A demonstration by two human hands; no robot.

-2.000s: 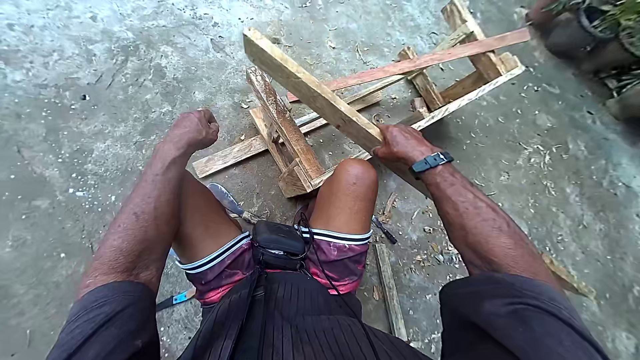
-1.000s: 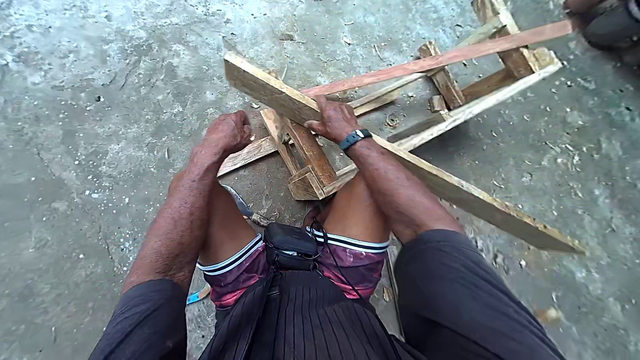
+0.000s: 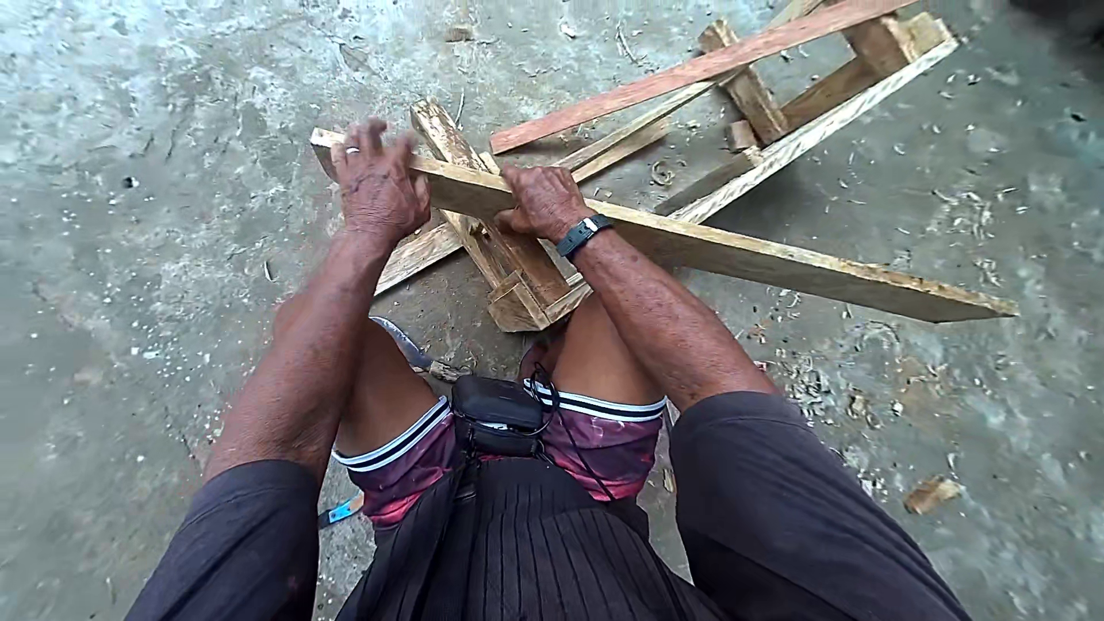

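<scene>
A long wooden board (image 3: 776, 259) slants across the wooden frame, its far-left end raised near my left hand and its other end reaching out to the right. My right hand (image 3: 548, 203) grips the board's upper edge left of its middle, thumb on the near face. My left hand (image 3: 377, 177) lies over the board close to its left end, fingers spread; whether it bears on the wood cannot be told. Under the board, the frame's short end with its wooden block (image 3: 517, 306) sits between my knees.
A reddish wooden strip (image 3: 690, 78) lies across the frame's long side rail (image 3: 819, 129). Wood shavings (image 3: 966, 216) litter the concrete floor at the right. A curved metal blade (image 3: 401, 341) lies by my left knee, and a blue-ended object (image 3: 341, 511) is beside my left thigh.
The board has swung from steeply slanted to a flatter angle, its far end now out to the right. My left hand, a loose fist beside the board two seconds ago, is now over its left end.
</scene>
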